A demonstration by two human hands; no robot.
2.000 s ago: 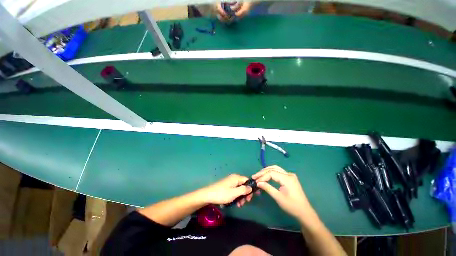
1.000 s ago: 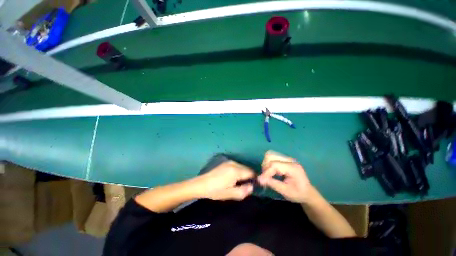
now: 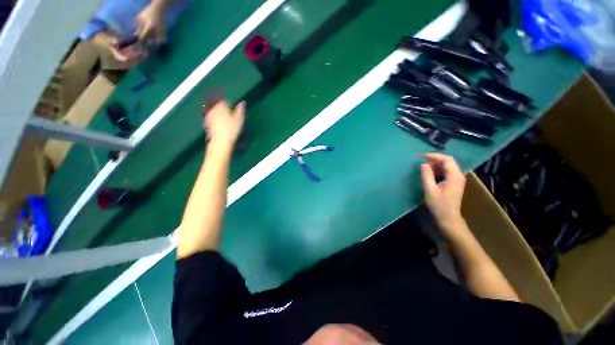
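Observation:
My left hand [image 3: 224, 122] is stretched out over the dark green belt. A blurred dark body with a dull pinkish end [image 3: 214, 99] shows at its fingertips; whether the fingers grip it cannot be told. My right hand [image 3: 445, 189] is above the near bench edge, fingers curled loosely and apart, with nothing visible in it. Side cutters [image 3: 301, 156] lie with jaws towards the belt's near white rail, handles spread. A pile of black handle housings [image 3: 458, 101] lies on the bench beyond my right hand.
On the belt, one pink-ringed dryer body [image 3: 263, 55] stands beyond my left hand, another [image 3: 113, 198] is at left. An open carton [image 3: 495, 229] holds black parts at right. A blue bag [image 3: 556, 27] and another person's hands [image 3: 145, 34] are farther off.
The view has turned. My hands, together over the near bench edge before, are now apart: the left is out over the belt, the right is near the carton.

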